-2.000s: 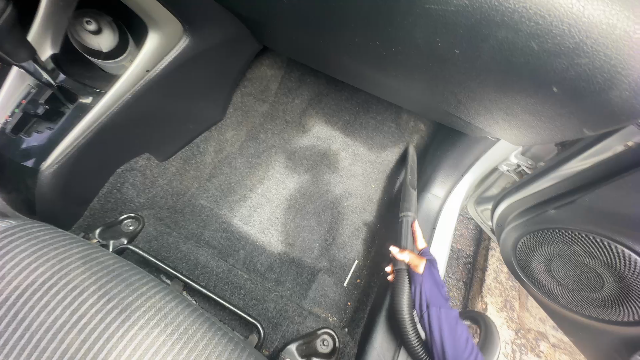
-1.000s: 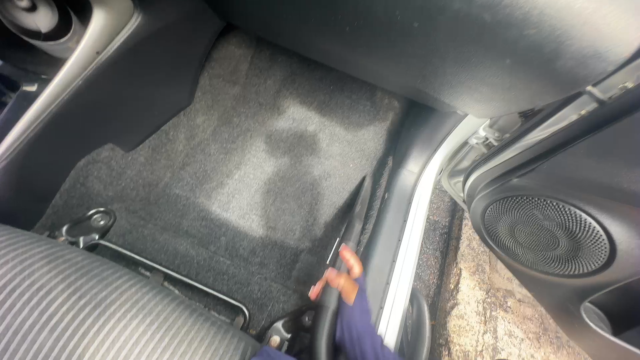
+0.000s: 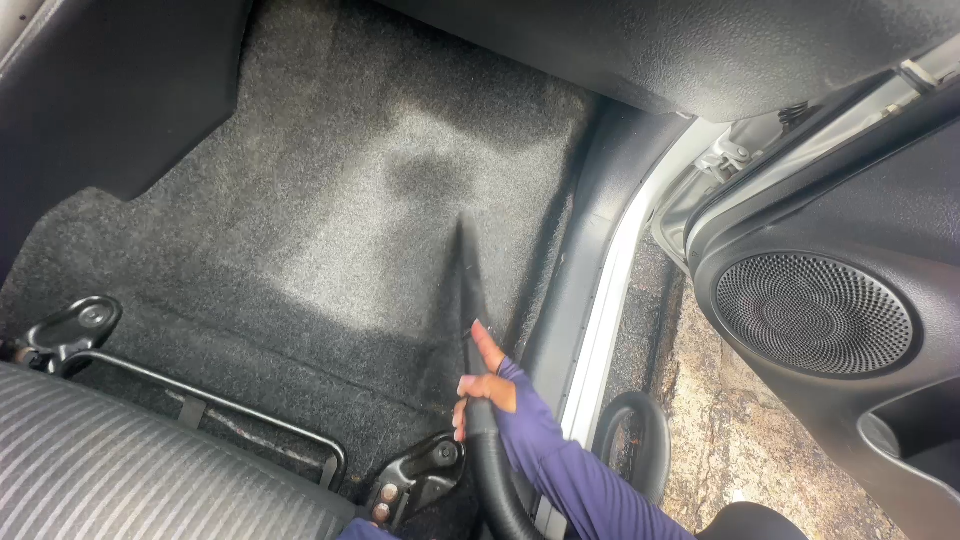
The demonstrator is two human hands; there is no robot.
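My right hand, in a purple sleeve, grips the black wand of a vacuum cleaner nozzle. The narrow tip is over the grey footwell carpet, at the right part of the sunlit patch. Behind the hand, a ribbed black vacuum hose curves down out of the frame. A bit of purple sleeve shows at the bottom edge; my left hand itself is out of view.
A striped car seat fills the lower left, with a metal seat bar and black rail brackets before it. The door sill and open door with a speaker grille are at right. The dashboard underside overhangs the top.
The nozzle tip has moved from the carpet's edge beside the door sill onto the sunlit carpet, with my right hand still on the wand. A thin white strip seen on the carpet earlier no longer shows.
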